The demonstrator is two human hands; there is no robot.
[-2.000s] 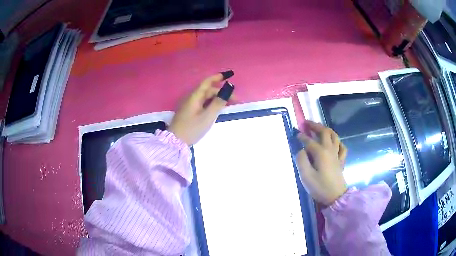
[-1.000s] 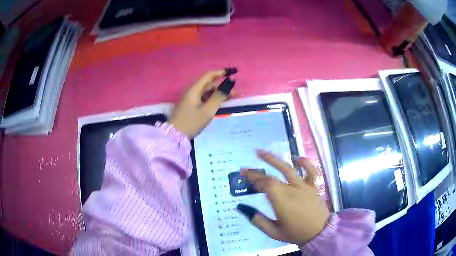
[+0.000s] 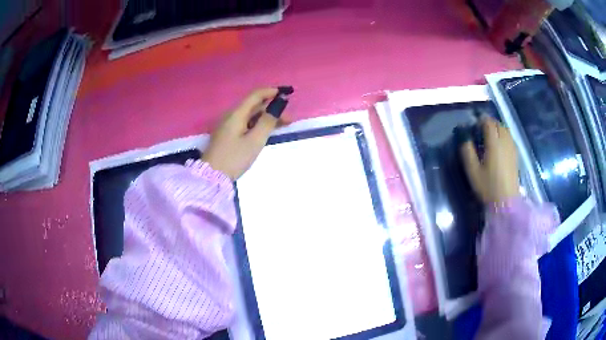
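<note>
A tablet with a bright white screen point(image 3: 312, 232) lies on a white sheet in front of me. My left hand point(image 3: 247, 129), with black finger cots, hovers at its top left corner, thumb and forefinger close together, nothing visible between them. My right hand point(image 3: 490, 159), slightly blurred, is over the dark tablet point(image 3: 448, 219) to the right, fingertips at its upper part; contact cannot be told. Another dark tablet point(image 3: 109, 206) lies at the left, partly hidden by my left sleeve.
A stack of tablets with white sheets point(image 3: 50, 126) stands at the left. More tablets lie at the back point(image 3: 193, 16) and right point(image 3: 548, 133). A blue tote point(image 3: 559, 279) is at the lower right, beside a handwritten sign point(image 3: 590, 252). An orange-red post point(image 3: 518, 26) stands at back right.
My right hand has moved right, off the lit tablet and onto the dark tablet beside it. The screen went from white to a list with a dark pop-up, then white again. My left hand stays near the corner.
</note>
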